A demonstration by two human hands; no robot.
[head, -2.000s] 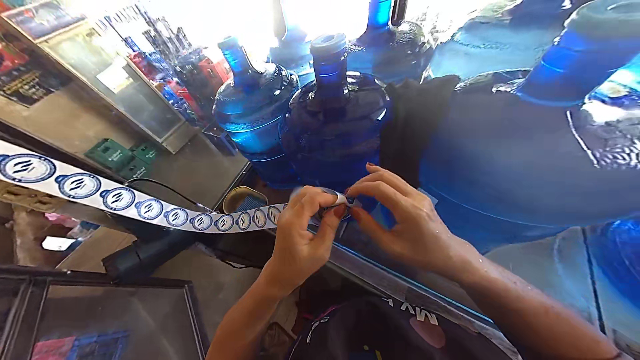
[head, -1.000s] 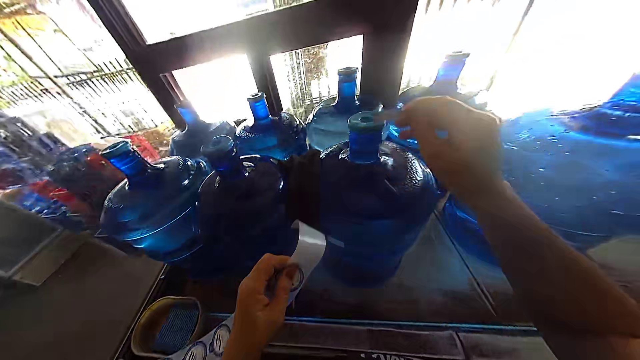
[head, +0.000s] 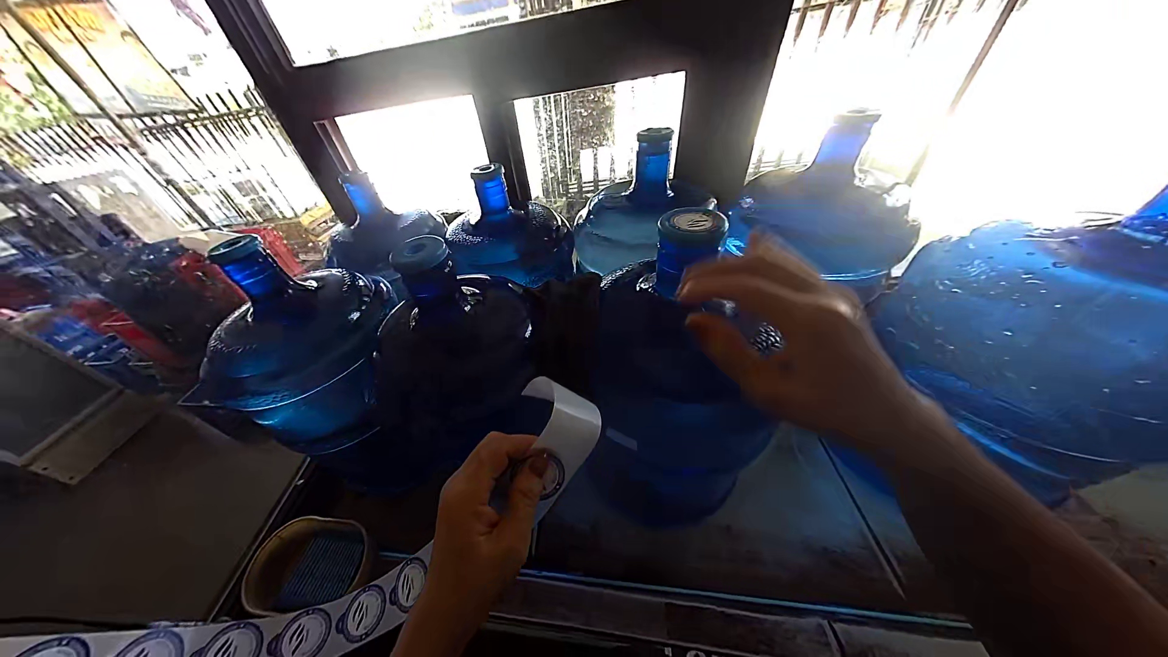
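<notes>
My left hand point(head: 493, 511) pinches a strip of round stickers point(head: 365, 611), whose white backing curls up above the fingers and trails off to the lower left. My right hand point(head: 785, 328) hangs in front of a blue water jug point(head: 684, 392), fingers apart and holding nothing visible. On the cap point(head: 692, 222) of that jug lies a round sticker. To its left, a second blue jug point(head: 456, 356) has a capped neck with no sticker visible on top.
Another blue jug point(head: 292, 356) stands at the left, and several more line the window frame point(head: 584, 59). A large jug point(head: 1031, 319) fills the right side. A round container point(head: 306, 566) sits near the counter's front edge. Crates and bottles appear at far left.
Two seconds ago both hands were together at the strip. The right hand then went to the middle jug's cap and is now lower, off it, with a sticker showing there. The view has turned.
</notes>
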